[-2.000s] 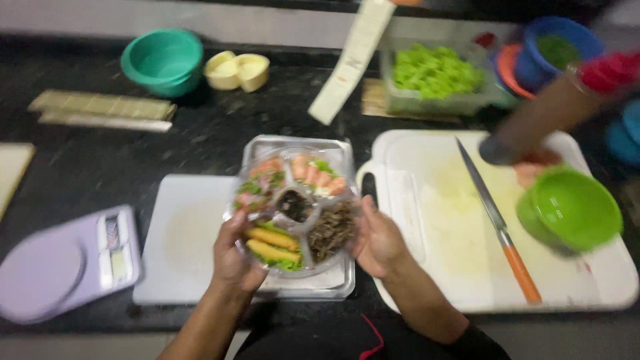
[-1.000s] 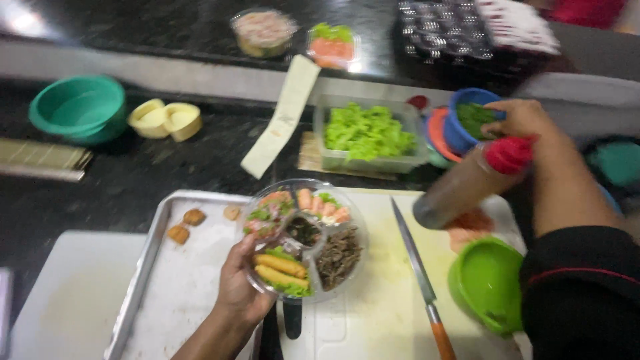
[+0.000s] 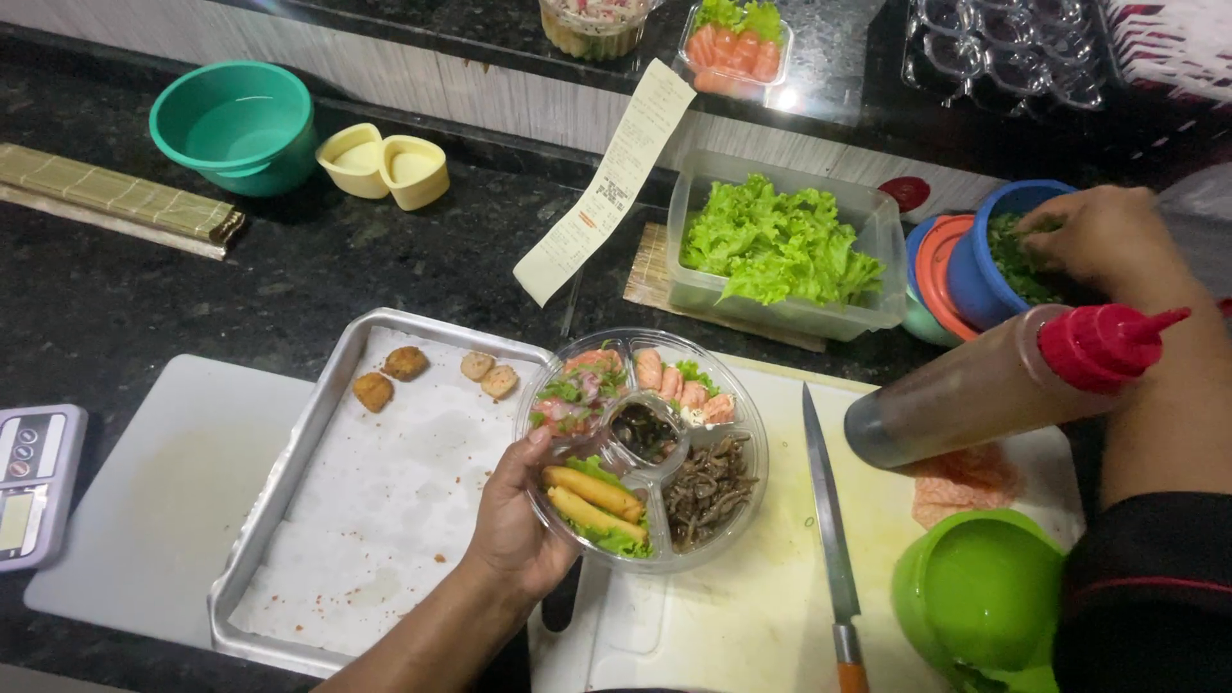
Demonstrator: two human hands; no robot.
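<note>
My left hand (image 3: pixel 525 520) holds a round clear plastic divided tray (image 3: pixel 760 462) by its left edge, above the metal baking tray and the cutting board. Its compartments hold fried rolls (image 3: pixel 597 500) on lettuce, brown sliced mushrooms (image 3: pixel 707 491), pink fish pieces with lettuce and fish with onion and greens, around a central cup of dark sauce (image 3: pixel 645 431). My right hand (image 3: pixel 1097 231) reaches into a blue bowl (image 3: pixel 972 269) of chopped green herbs (image 3: pixel 1020 260); its fingertips are among the herbs, and whether they pinch any cannot be seen.
A knife (image 3: pixel 830 510), a squeeze bottle (image 3: pixel 991 385) with a red cap and a green bowl (image 3: pixel 982 587) are on the white cutting board (image 3: pixel 741 616). The paper-lined baking tray (image 3: pixel 279 491) holds several fried pieces. Behind are a lettuce container (image 3: pixel 885 289), a printed paper strip (image 3: pixel 606 183) and a teal bowl (image 3: pixel 231 125).
Two seconds ago both hands held the divided tray; my right hand let go and moved to the blue bowl. My left hand still holds the tray. The view has shifted.
</note>
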